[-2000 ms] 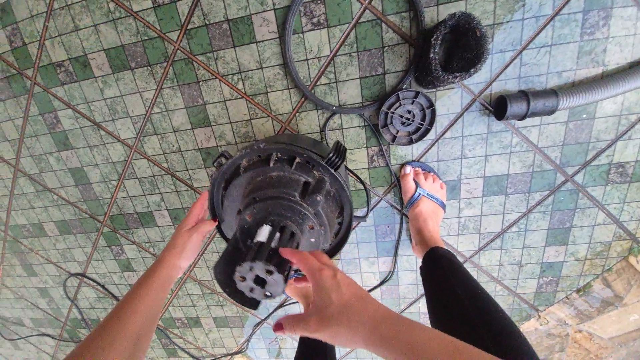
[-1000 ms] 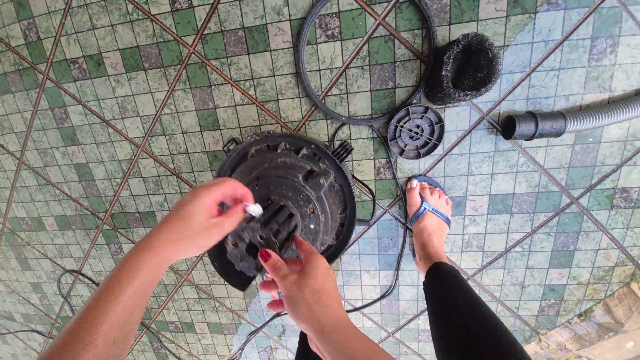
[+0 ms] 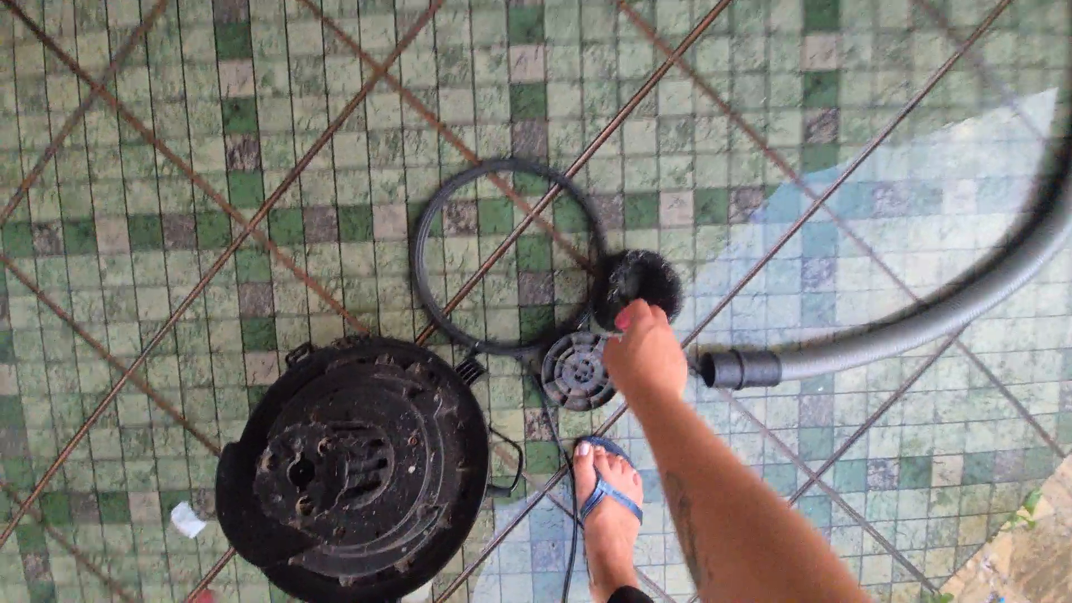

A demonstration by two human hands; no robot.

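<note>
My right hand (image 3: pixel 645 356) reaches in from the lower right, its thumb and fingers pinching the lower edge of a black foam filter sleeve (image 3: pixel 645 272). Just below the filter, partly behind that hand, lies a round slotted plastic disc (image 3: pixel 574 371). A thin black ring (image 3: pixel 421 260) lies left of the filter. The dirty black vacuum cleaner motor head (image 3: pixel 377 502) rests on the floor with its underside up. Beside it, at lower left, is a small crumpled white piece (image 3: pixel 187 520). My left hand is out of view, except perhaps for a red fingertip at the bottom edge.
A gray vacuum hose (image 3: pixel 904 339) with a black end cuff (image 3: pixel 741 368) curves along the right side. A black cord (image 3: pixel 572 536) runs past my sandaled foot (image 3: pixel 610 511). Green mosaic floor tiles (image 3: pixel 293 109) lie beneath everything, with a stony patch (image 3: pixel 1022 553) at lower right.
Both hands have left the motor head; my right hand has moved to the foam filter. The white piece, a second ago in my left fingers, lies on the floor. The view has shifted.
</note>
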